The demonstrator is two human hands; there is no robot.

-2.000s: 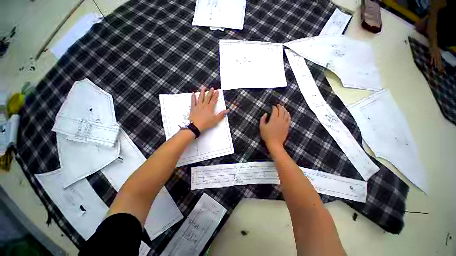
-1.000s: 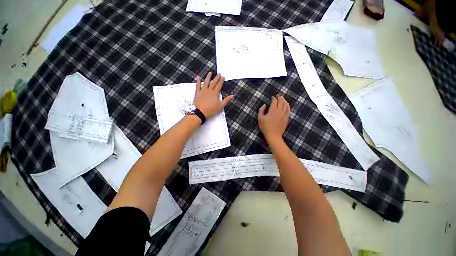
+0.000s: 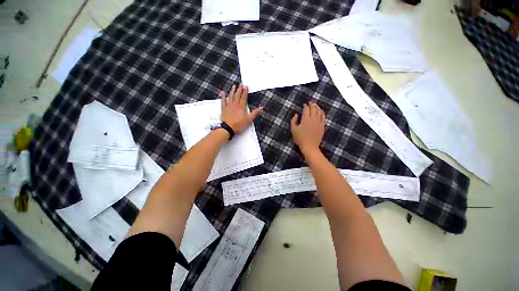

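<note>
A square white paper pattern (image 3: 242, 153) lies on the dark plaid cloth (image 3: 153, 74). My left hand (image 3: 236, 113) rests flat on its upper right part, fingers spread, fingertips near its top edge. My right hand (image 3: 308, 126) rests on the bare cloth to the right of the pattern, fingers slightly bent, with nothing visible in it. Another rectangular pattern (image 3: 276, 59) lies just beyond my left fingertips. A curved band pattern (image 3: 370, 185) runs under my right forearm, which hides part of it.
A long diagonal strip (image 3: 361, 105) and wide curved pieces (image 3: 447, 125) lie at right. A pointed pattern (image 3: 105, 133) overlaps long panels at left. A short strip (image 3: 230, 250) lies at the near cloth edge. A yellow box (image 3: 436, 281) is at the bottom right.
The view has shifted and turned slightly, and the yellow box shows more at the bottom right. Both hands stay in nearly the same places, my left slightly further up the square pattern.
</note>
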